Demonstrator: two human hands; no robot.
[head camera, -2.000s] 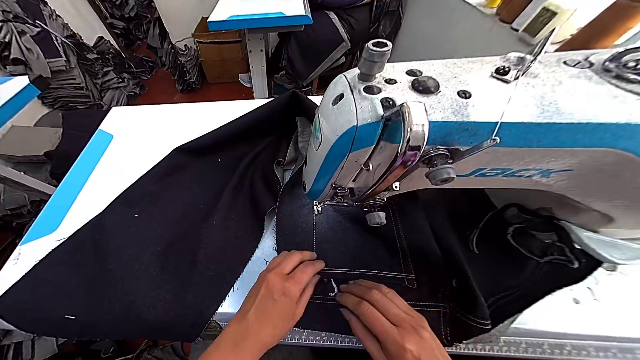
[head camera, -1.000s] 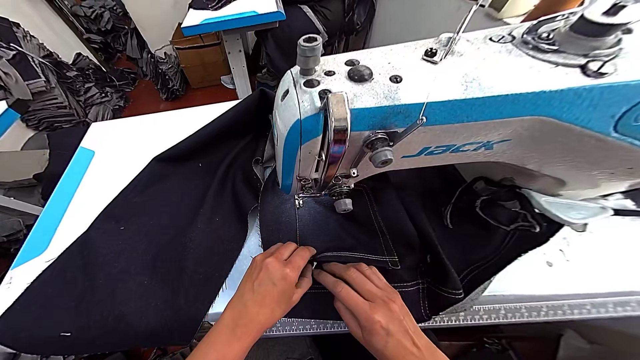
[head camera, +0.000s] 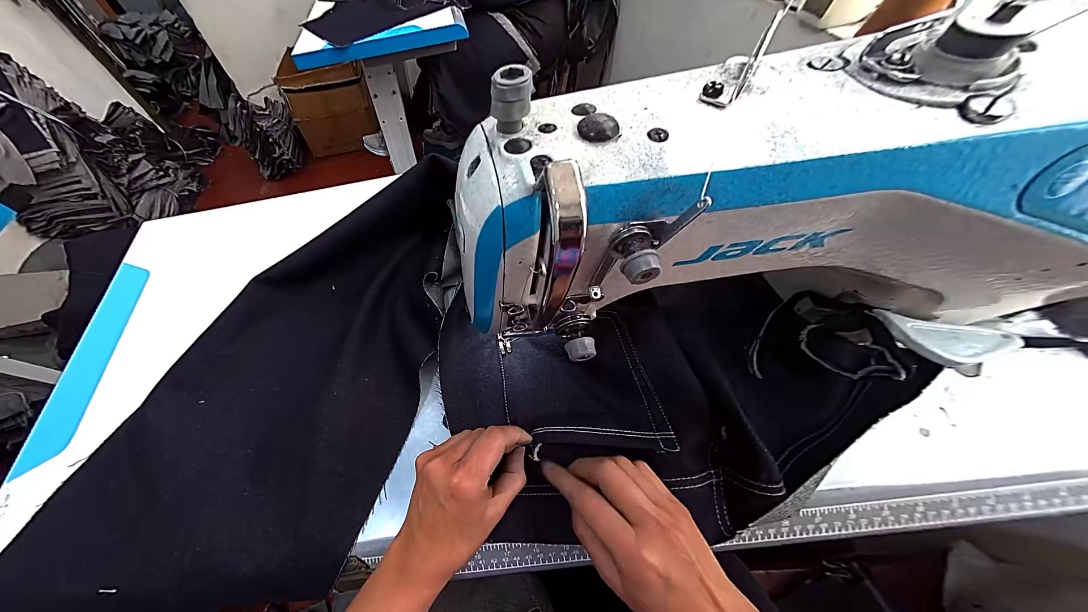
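Dark denim fabric with a patch pocket outlined in pale stitching lies under the presser foot of a Jack sewing machine. My left hand pinches the pocket's near corner between thumb and forefinger. Beside it, my right hand rests on the denim, its forefinger pointing at a short tuft of pale thread between the hands. A wide dark denim panel spreads left of the machine head. What lies beneath my fingers is hidden.
A ruler strip runs along the white table's near edge. The knee-high bundles of dark cloth and a cardboard box stand on the floor behind. A seated person's dark-clothed legs show beside another table.
The view has shifted to the right. My left hand's fingers have moved onto the pocket's near corner, and my right hand stays close beside it on the denim.
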